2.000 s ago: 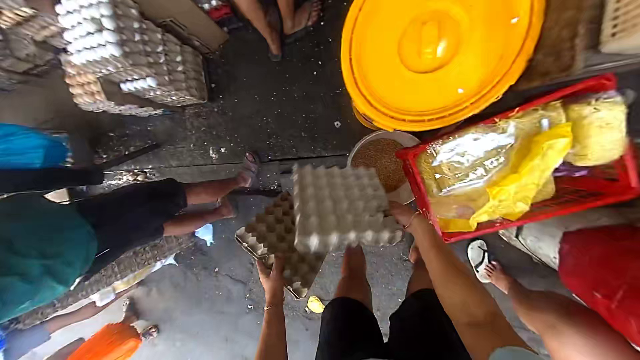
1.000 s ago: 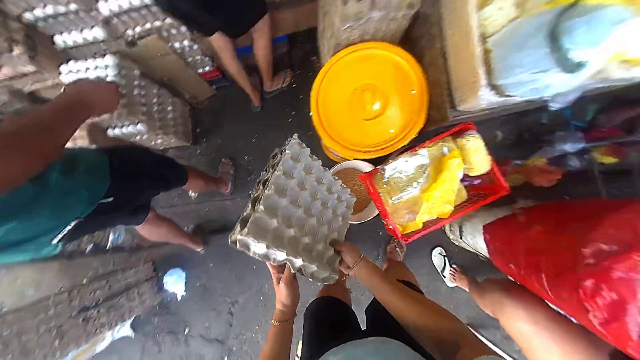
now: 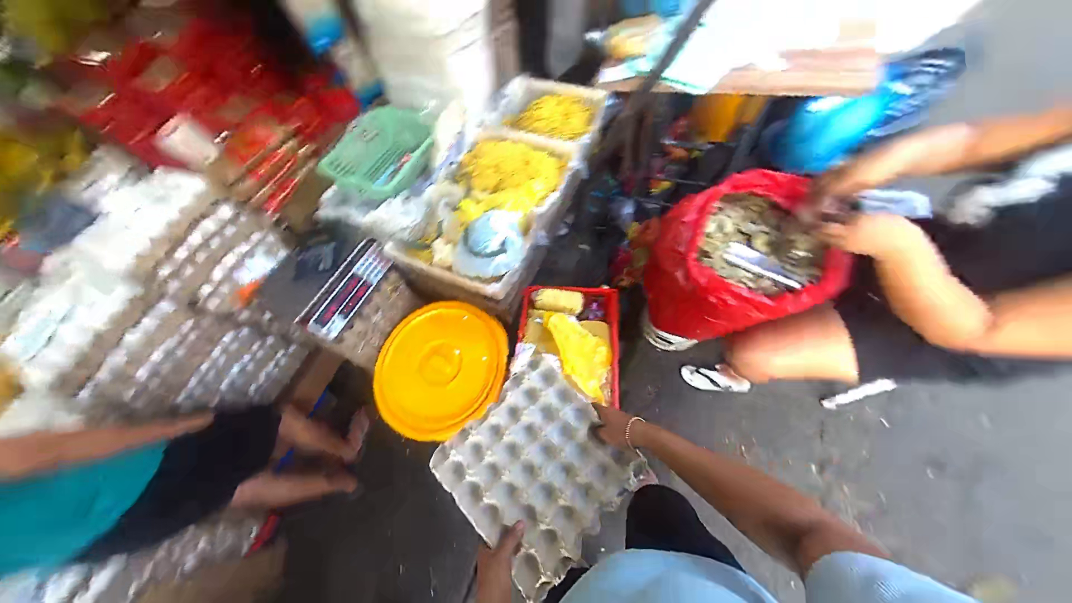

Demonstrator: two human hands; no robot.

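Note:
A grey pulp egg tray [image 3: 540, 456], seen from above, is held level in front of my body by both hands; whether others lie under it I cannot tell. My left hand [image 3: 501, 559] grips its near edge at the lower left, thumb on top. Around its right edge closes my right hand [image 3: 618, 429], a thin bracelet at the wrist. The tray's far side overlaps a yellow round lid [image 3: 441, 370] and a red plastic crate [image 3: 615, 352] with yellow bags in it.
Stacked egg trays [image 3: 201, 335] stand at left beside a person in a teal shirt [image 3: 92, 502]. Ahead are a scale [image 3: 347, 289], a white foam box [image 3: 536, 234] of yellow food and a green basket [image 3: 377, 155]. At right a person reaches into a red sack [image 3: 703, 293].
The view has swung far to the right. Two seconds ago my hands held grey and brown trays apart; one second ago they were together. Both hands still hold on.

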